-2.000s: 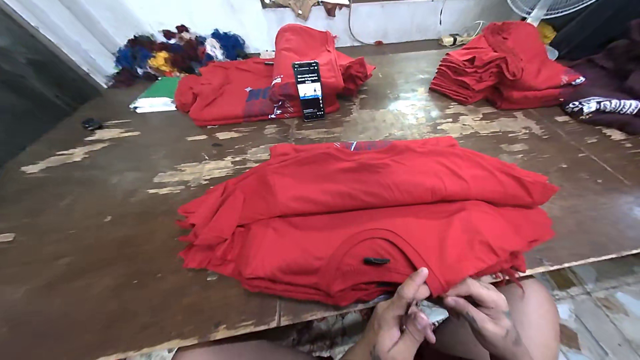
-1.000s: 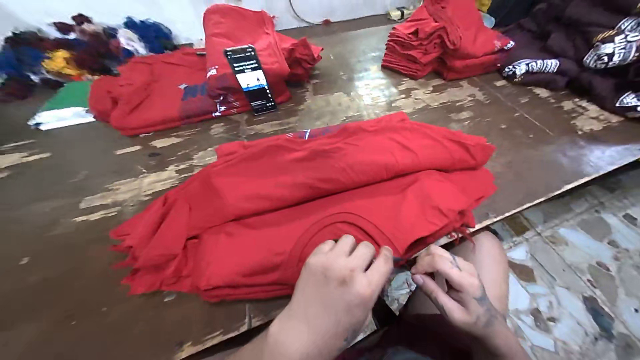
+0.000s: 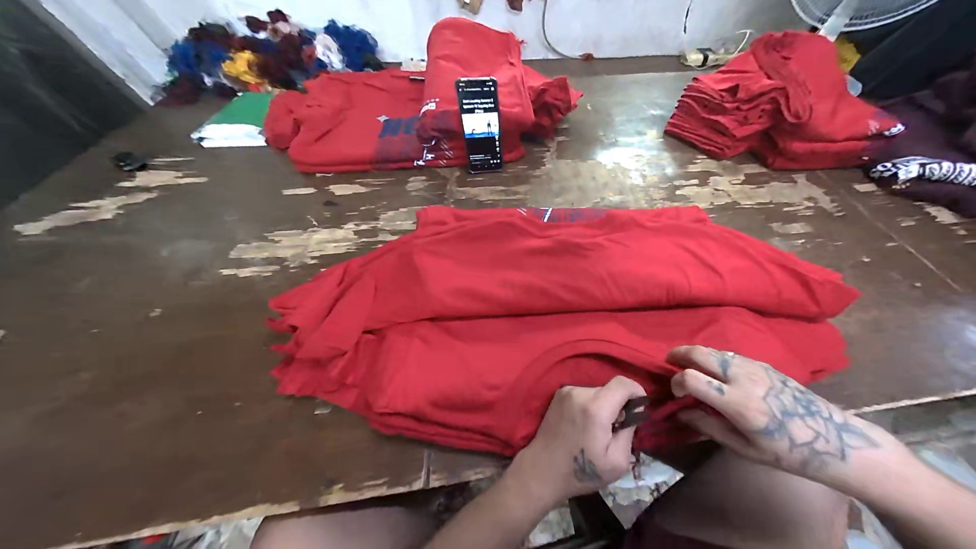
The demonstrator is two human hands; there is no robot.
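Note:
A stack of red T-shirts (image 3: 579, 274) lies at the front edge of the brown wooden table, with the round neckline of the top shirt facing me. My left hand (image 3: 591, 431) is at the neckline, thumb and forefinger closed on a small dark tool, mostly hidden, which could be thread snips. Just right of it, my right hand (image 3: 762, 408) grips the red fabric by the collar between thumb and fingers. Part of the cloth between the two hands hangs over the table edge.
Behind the stack, a smartphone (image 3: 479, 126) leans on folded red shirts (image 3: 343, 114). More red shirts (image 3: 808, 99) are piled at the back right, beside dark maroon garments (image 3: 934, 145). Colourful yarn or scraps (image 3: 267, 57) and a green-and-white packet (image 3: 232, 120) sit back left. A fan (image 3: 846, 11) stands behind.
My left hand has moved from lying over the neckline to the collar's right part, near my right hand. My right hand has turned and now holds the fabric. The view has shifted.

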